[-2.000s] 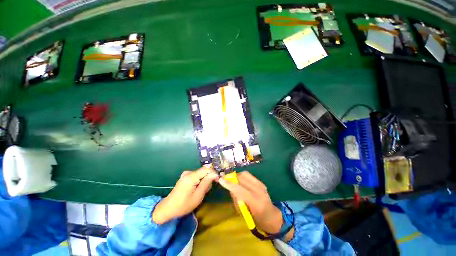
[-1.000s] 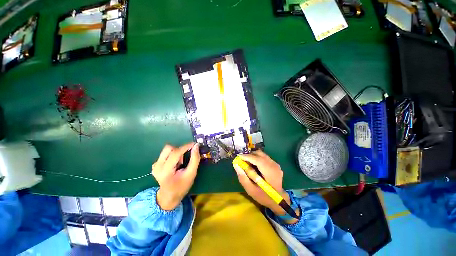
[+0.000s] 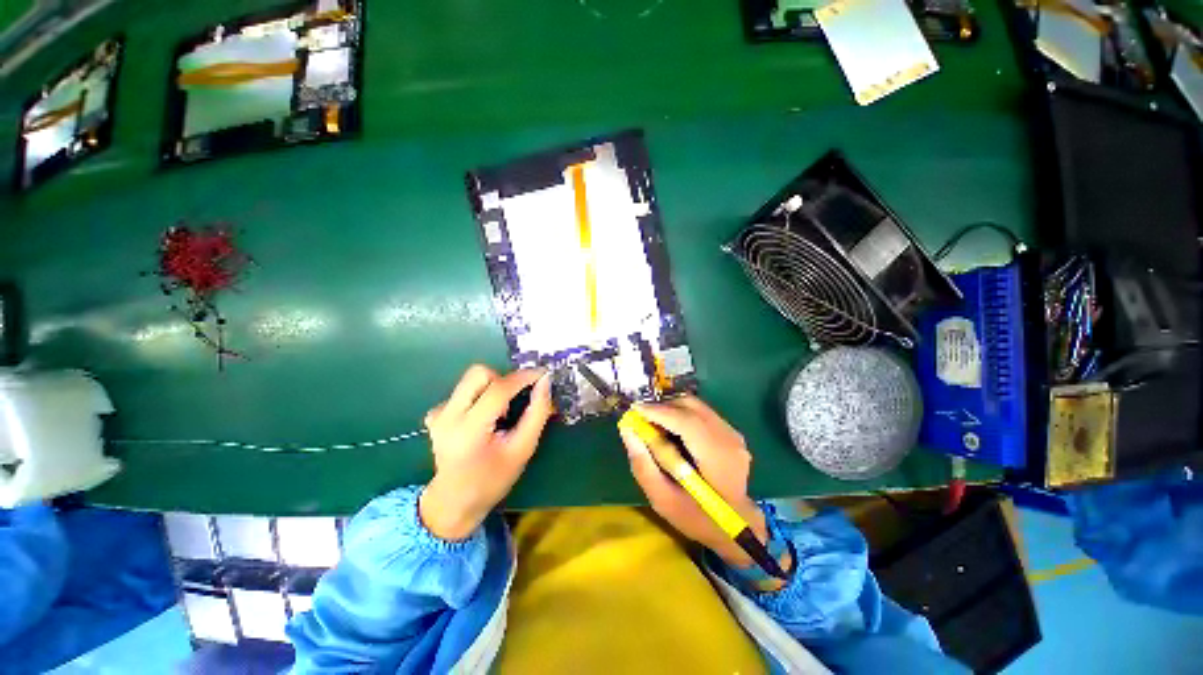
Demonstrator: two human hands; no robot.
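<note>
The tablet assembly [image 3: 554,264] lies in front of me on the green bench, black-edged with a bright white centre and an orange flex strip [image 3: 583,251]. My right hand [image 3: 693,462] holds the yellow soldering iron [image 3: 686,477], its dark tip over the mainboard [image 3: 594,382] at the tablet's near end. My left hand [image 3: 484,442] is at the near left corner of the board, thumb and forefinger holding the solder wire [image 3: 284,447], which runs left towards a white roll. The fingers partly hide the wire's end; whether it touches the tip cannot be told.
Red and black wired parts [image 3: 201,264] lie left, above the white roll [image 3: 56,435]. The fan [image 3: 844,257], round grey cleaner [image 3: 852,411], blue station [image 3: 974,369] and yellowish sponge [image 3: 1079,433] stand right. Other tablets [image 3: 264,79] lie along the back. Black trays [image 3: 1128,198] are far right.
The view has shifted, with the tablet appearing higher than two seconds ago. My hands, close together then, are apart now. Since one second ago my left hand has moved slightly right, towards the iron tip.
</note>
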